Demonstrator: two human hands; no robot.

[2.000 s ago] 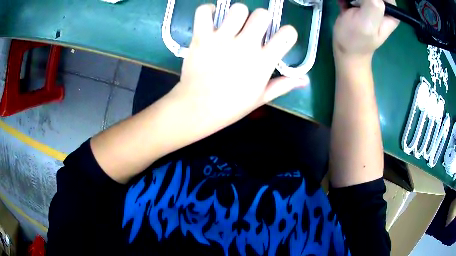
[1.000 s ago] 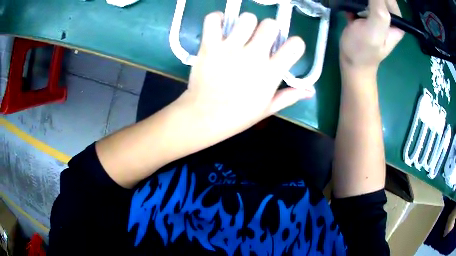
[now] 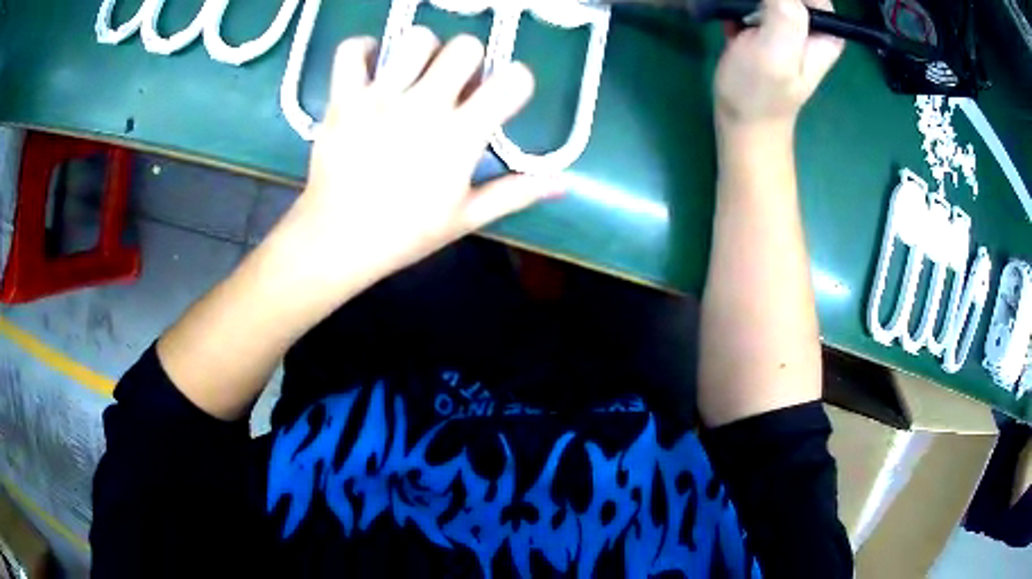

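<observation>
White loop-shaped housings (image 3: 583,102) lie in a row on the green bench, their upper ends cut off by the frame's top. My left hand (image 3: 413,147) lies over them, fingers spread across the loops and thumb along their near ends, holding them against the bench. My right hand (image 3: 775,62) is shut around a black tool (image 3: 736,11), possibly a hot glue gun, beside the rightmost loop's upper end. The tool's tip is blurred near that end, so contact cannot be told.
More housings (image 3: 243,51) lie at upper left. At right are a black fan (image 3: 928,45), small white pieces (image 3: 942,141) and stacked housings (image 3: 922,271). A carton (image 3: 928,475) stands below the bench's right side, a red stool (image 3: 74,266) at left.
The view has shifted, so the bench, housings and both hands appear farther left, and more loops show at upper left. Both hands keep their holds; the tool is still at the loops' upper ends.
</observation>
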